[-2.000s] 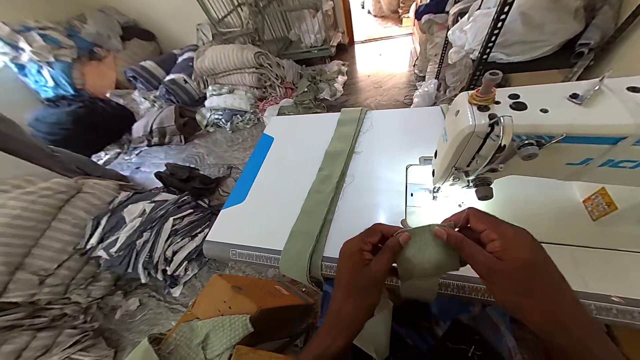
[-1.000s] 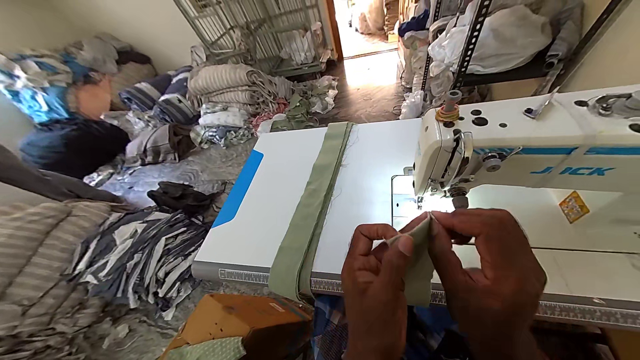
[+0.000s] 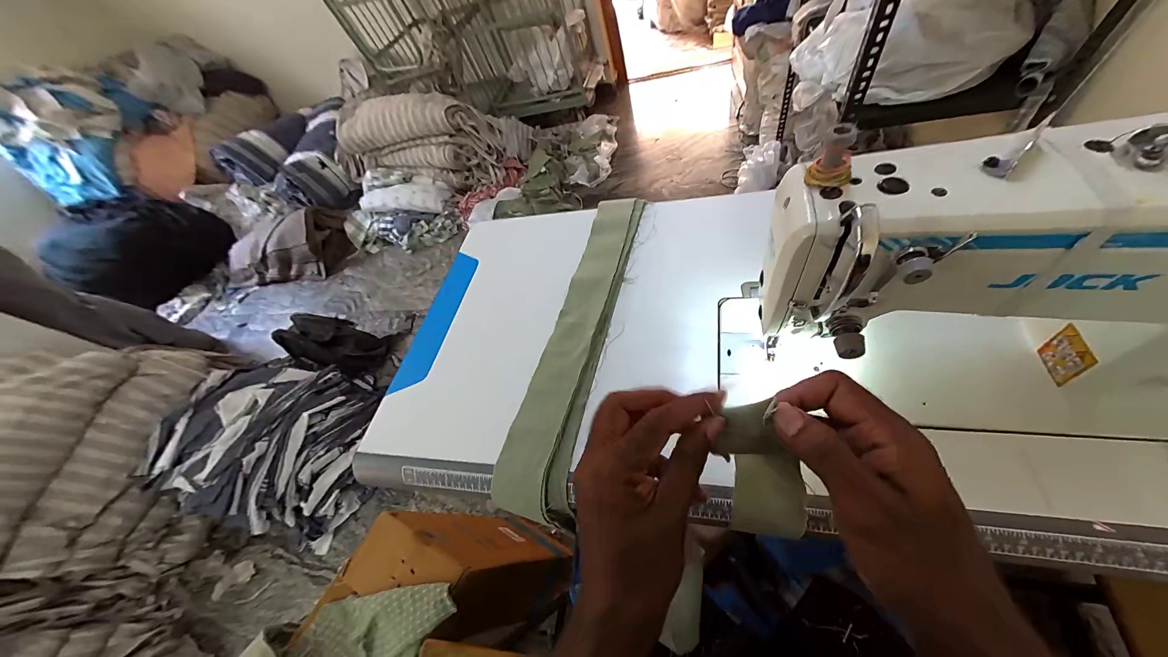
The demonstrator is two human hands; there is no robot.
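Note:
My left hand (image 3: 643, 465) pinches one edge of a green fabric strip (image 3: 769, 493) between thumb and fingertips. The opposite edge is pinched by my right hand (image 3: 867, 456), and the strip's lower part hangs over the table's front edge. Both hands are just in front of the needle area of a white Jack sewing machine (image 3: 967, 219), whose lamp lights the plate. To their left, a longer folded green fabric band (image 3: 570, 347) lies across the white table (image 3: 456, 392), its near end draped over the front edge. Loose threads fringe the band's right side.
An open cardboard box (image 3: 456, 557) with green dotted cloth (image 3: 388, 620) stands below the table's front. Striped fabric scraps (image 3: 274, 447) and folded cloth piles (image 3: 411, 137) cover the floor at left. A metal rack (image 3: 867, 64) holding white bags stands behind the machine.
My hands have moved apart, and the small strip, bunched between them one second ago, is now stretched between the fingertips. The long green band stays on the table.

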